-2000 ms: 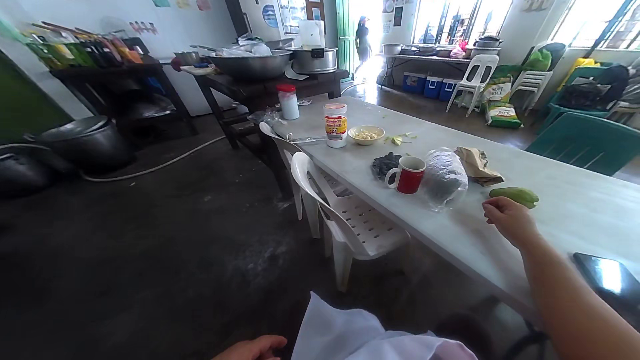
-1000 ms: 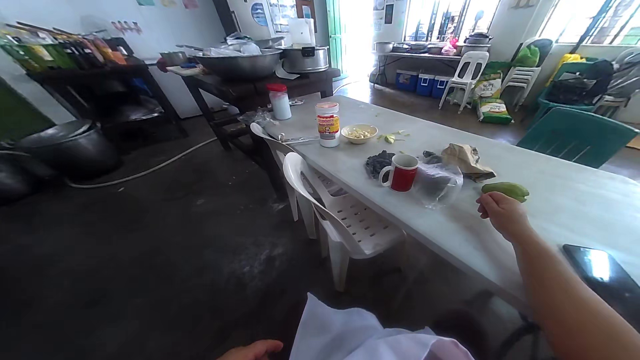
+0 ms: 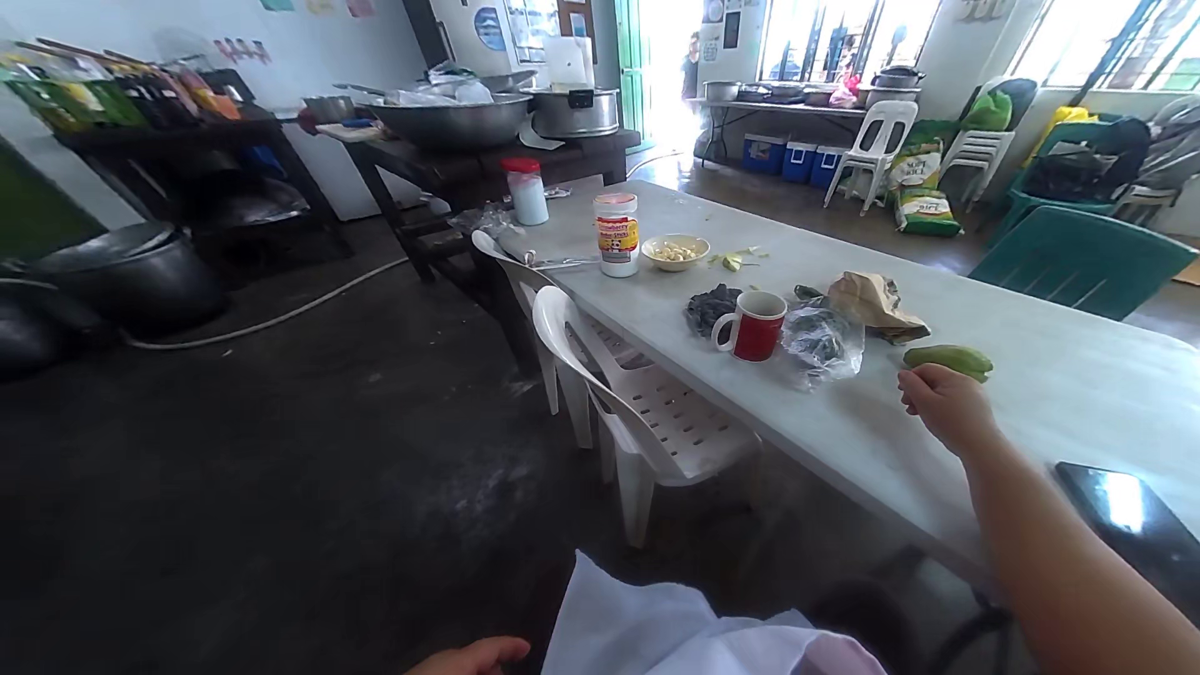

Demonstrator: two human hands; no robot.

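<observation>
My right hand reaches over the long white table, fingers curled, right beside a green vegetable; whether it grips anything is hidden. At the bottom edge, only part of my left hand shows, next to a white cloth on my lap. Left of the vegetable are a crumpled brown paper bag, a clear plastic bag with dark contents, a red and white mug and a dark crumpled bag. Farther off stand a bowl of pale pieces and a labelled plastic jar.
White plastic chairs are tucked at the table's near side, a green chair at its far side. A dark tablet lies by my right forearm. A red-lidded jar stands at the far end. A hose crosses the floor.
</observation>
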